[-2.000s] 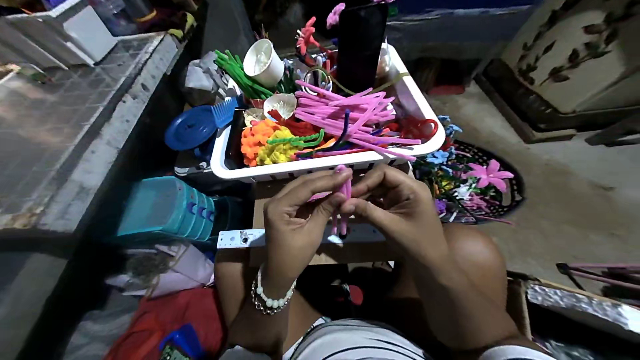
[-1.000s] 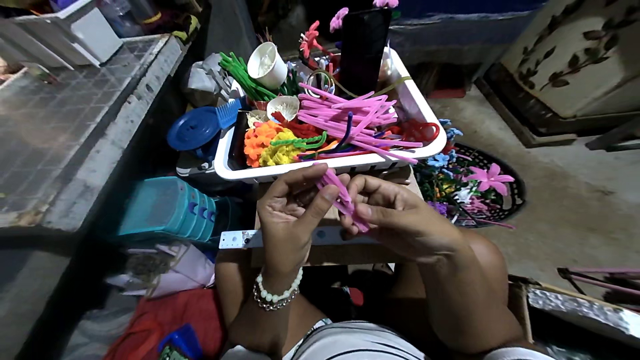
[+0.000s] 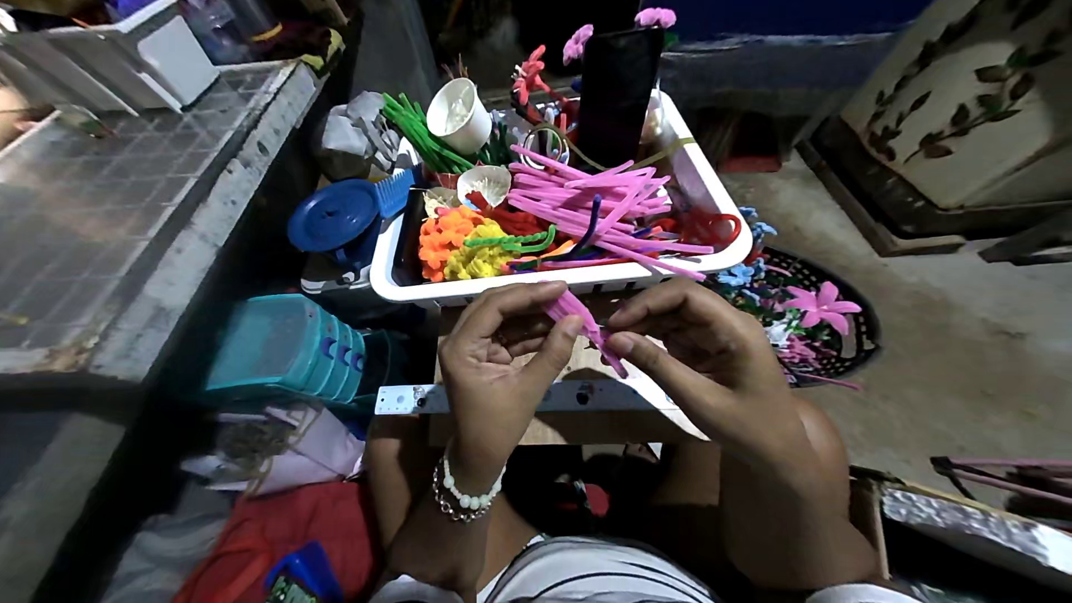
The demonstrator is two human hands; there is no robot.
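Observation:
Between thumb and forefinger, my left hand grips one end of a small bunch of pink pipe cleaners. The fingertips of my right hand pinch at the bunch's middle, where something thin and dark shows. The bunch slants down to the right, above a wooden board across my lap. Just beyond my hands stands a white plastic basket. It holds loose pink pipe cleaners, orange pipe-cleaner pieces, yellow ones, green pipe cleaners and a white cup.
A black basket with pipe-cleaner flowers stands right of the white basket. On the left are a tiled counter, a blue round lid, teal plastic containers and a red cloth. A perforated metal strip lies across the board.
The pink bunch, upright between my hands two seconds ago, now slants down to the right. My right hand has shifted from its lower end to around its middle since a second ago.

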